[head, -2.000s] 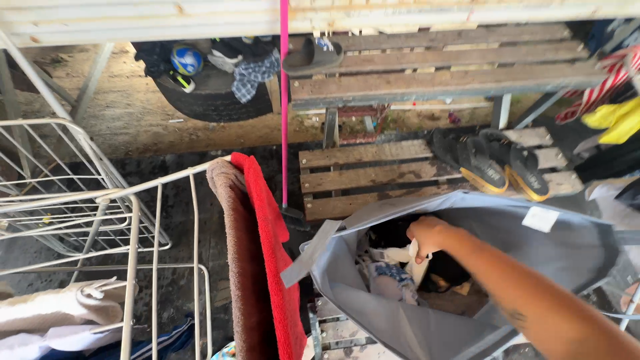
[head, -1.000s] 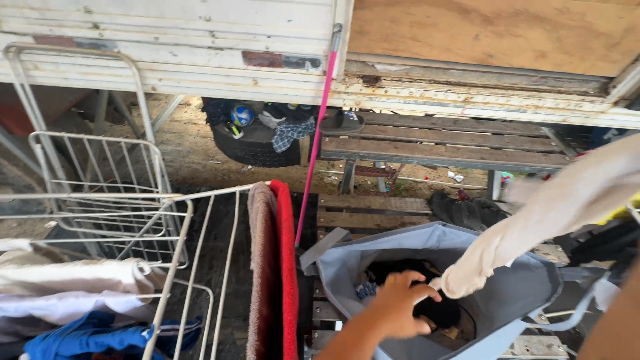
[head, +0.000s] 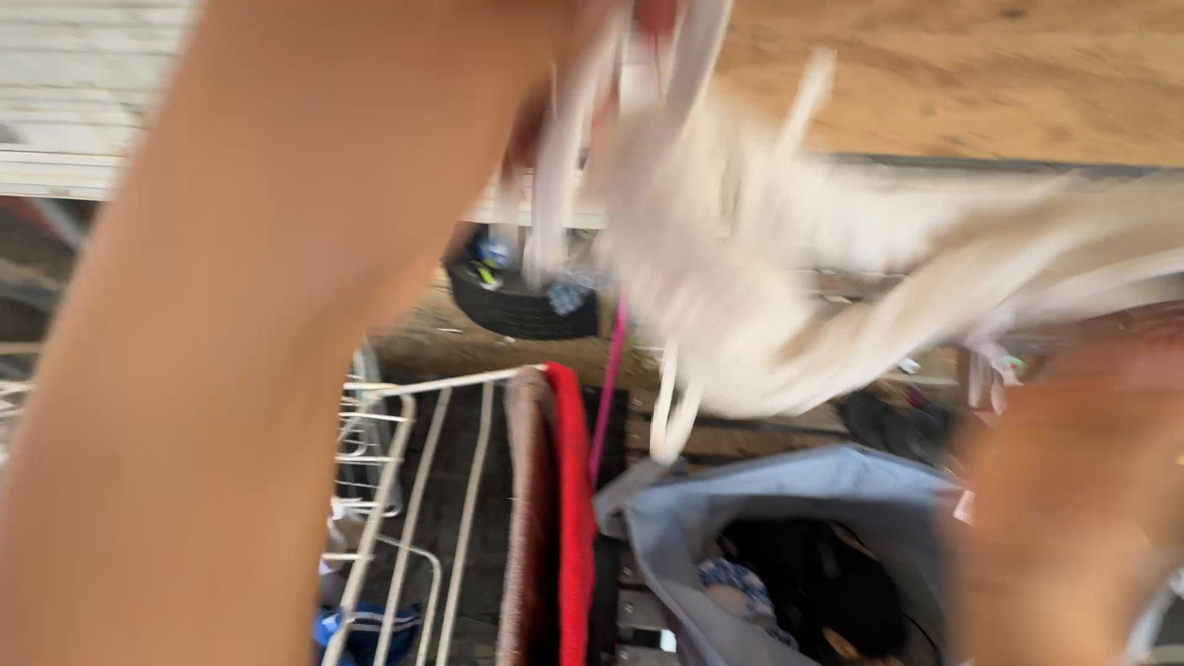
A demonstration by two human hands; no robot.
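Note:
A cream cloth garment with cords point(head: 758, 305), blurred by motion, is spread in the air between my raised hands. My left hand point(head: 592, 65), partly cut off by the top edge, grips its upper left part; the left forearm crosses the left side of the view. At the right, my right hand point(head: 1119, 361) is closed on the garment's other end, its fingers blurred. Below the garment stands a grey fabric laundry bag point(head: 786, 481), wide at the mouth. Dark clothes point(head: 814, 583) and a blue-and-white patterned cloth point(head: 735, 587) lie inside.
A white wire drying rack point(head: 453, 490) holds a red towel point(head: 575, 518) and a brown towel point(head: 523, 527). Behind are a pink pole point(head: 609, 398), a tyre point(head: 527, 310) with small items in it, dark sandals point(head: 897, 425) on wooden slats, and a plywood panel point(head: 953, 83).
The cream garment has come up out of the grey bag and is now held high in both hands. My left hand has risen from just above the bag to the top of the view.

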